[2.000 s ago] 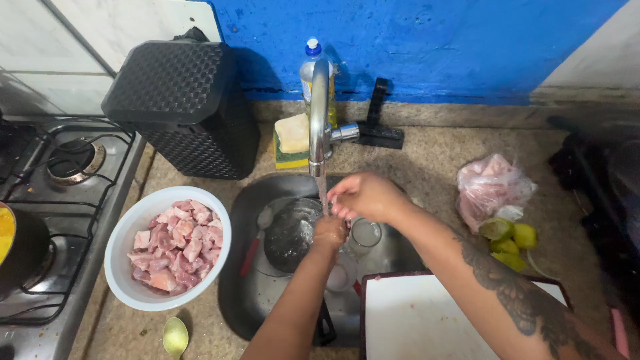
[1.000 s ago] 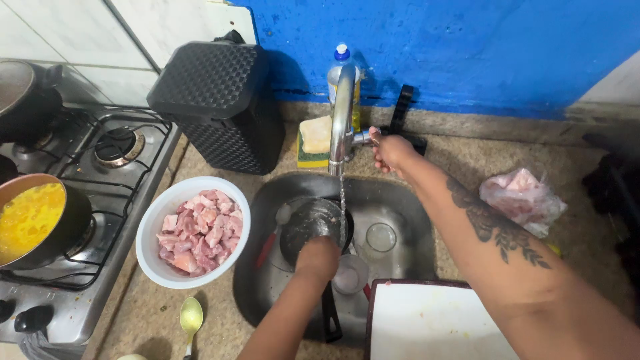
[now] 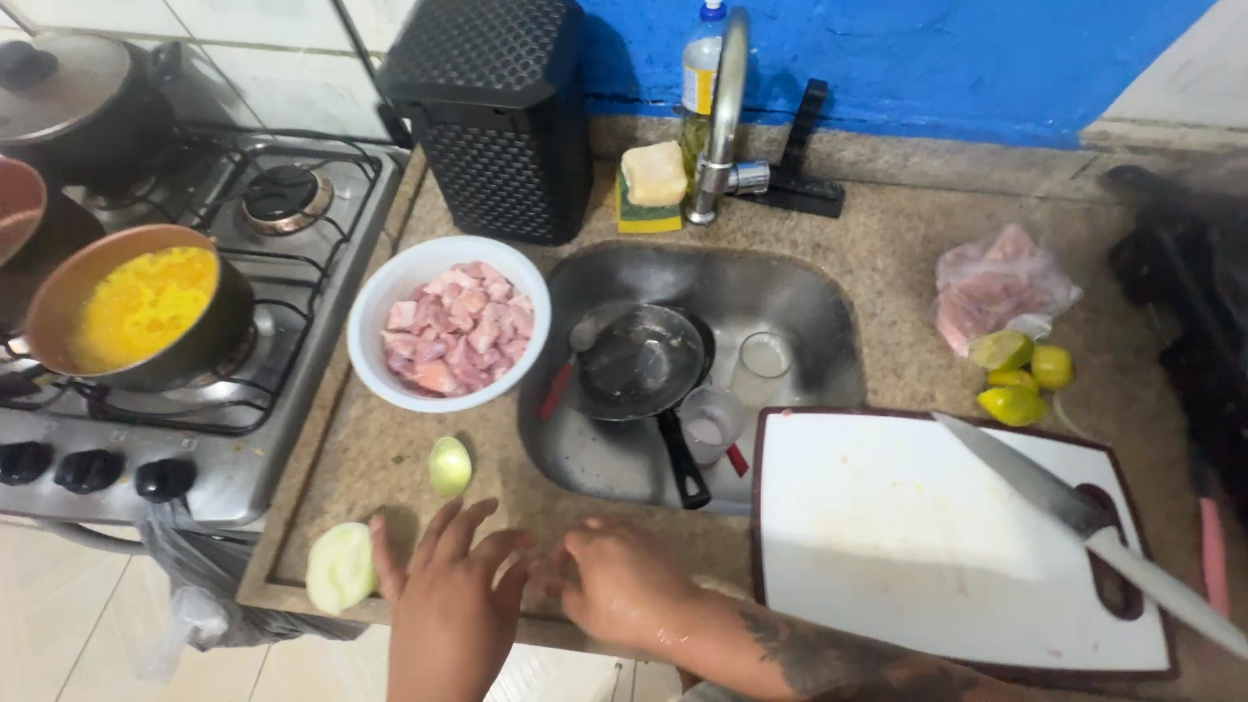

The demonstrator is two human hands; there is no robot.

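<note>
My left hand (image 3: 456, 585) is spread over the counter's front edge, between a pale cut vegetable half (image 3: 341, 568) and my right hand (image 3: 614, 580). It holds nothing. The right hand has its fingers bent beside the left fingertips; whether anything is between them is hidden by blur. Just above the left fingers lies a spoon (image 3: 450, 466) with a yellow-green bowl. A white bowl (image 3: 362, 322) of raw meat pieces (image 3: 468, 327) stands behind it. In the steel sink (image 3: 585, 468) are a black frying pan (image 3: 642, 361), a glass (image 3: 762, 363) and a clear cup (image 3: 710, 424).
A knife (image 3: 1014, 473) lies across the white cutting board (image 3: 907, 556) at the right. Behind are limes (image 3: 1014, 405) and bagged meat (image 3: 1004, 283). A faucet (image 3: 726, 117) rises behind the sink. On the stove at left, a pot (image 3: 136, 307) holds yellow food.
Both hands have left the sink and faucet and come to the counter's front edge. The water, running one second ago, has stopped. The view has shifted.
</note>
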